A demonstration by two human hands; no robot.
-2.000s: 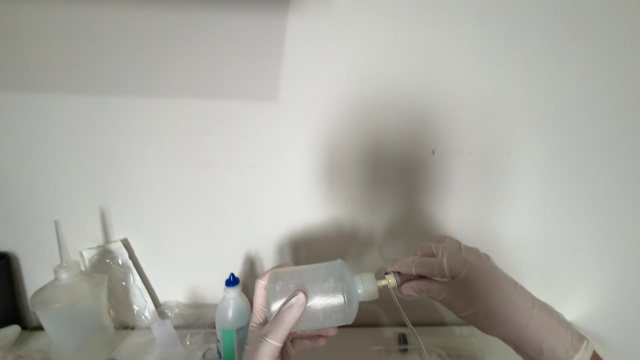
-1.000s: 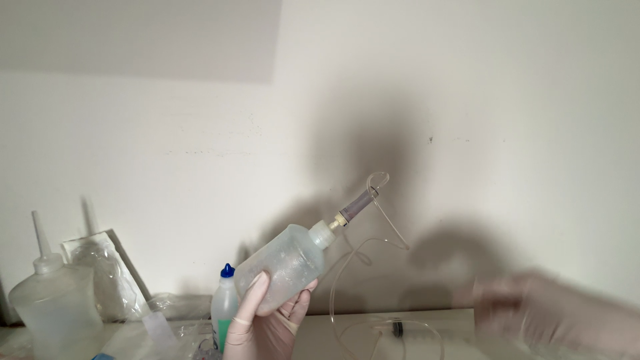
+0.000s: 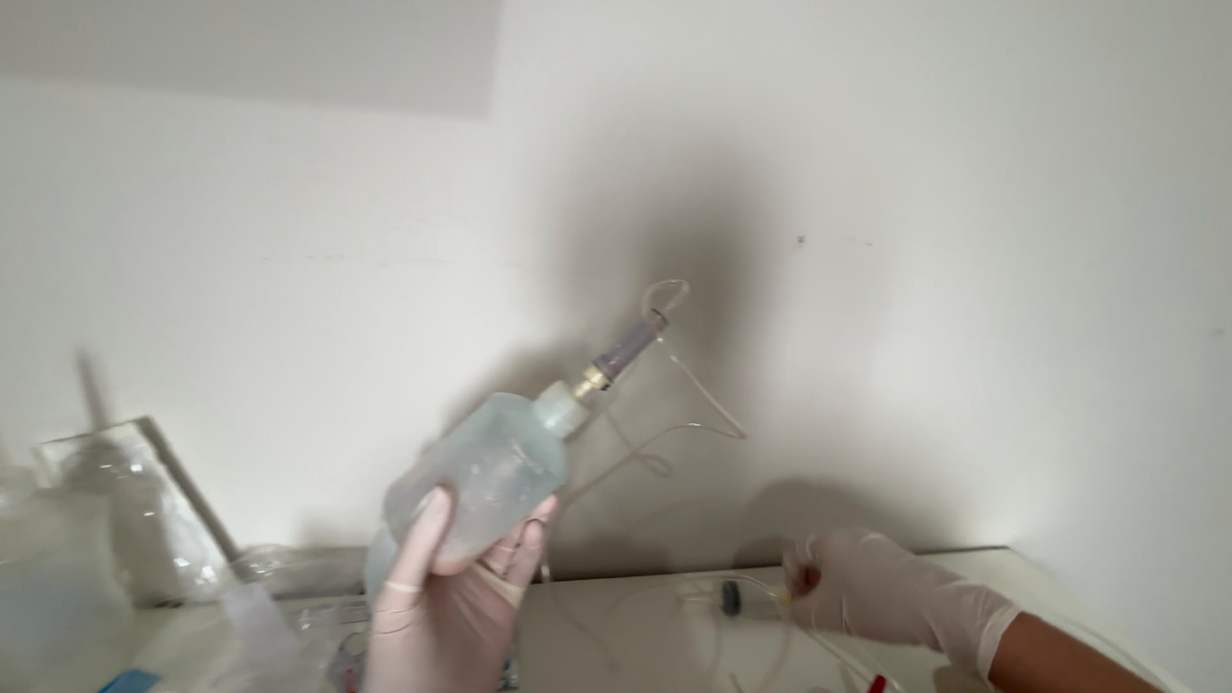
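My gloved left hand (image 3: 452,587) grips a translucent plastic bottle (image 3: 491,472), tilted with its neck up to the right. A pale fitting and a purple-tinted clear connector (image 3: 626,351) are fixed in the bottle's white neck (image 3: 558,409). Thin clear tubing (image 3: 707,395) loops from the connector and hangs down toward the work surface. Low on the right, my gloved right hand (image 3: 818,582) has bent fingers at the end of what looks like a syringe (image 3: 746,599) with a dark plunger tip. Blur hides whether the fingers are closed on it.
At the left stand a blurred translucent bottle (image 3: 48,577) and a clear plastic package (image 3: 144,510) leaning on the wall. A blue item (image 3: 130,681) lies at the lower left edge, a red one (image 3: 876,684) at the bottom right. The white wall rises directly behind the work surface (image 3: 616,626).
My right hand was at the connector two seconds ago, let go and moved away right, and is now low beside the syringe-like object. The bottle, level earlier, is now tilted neck up.
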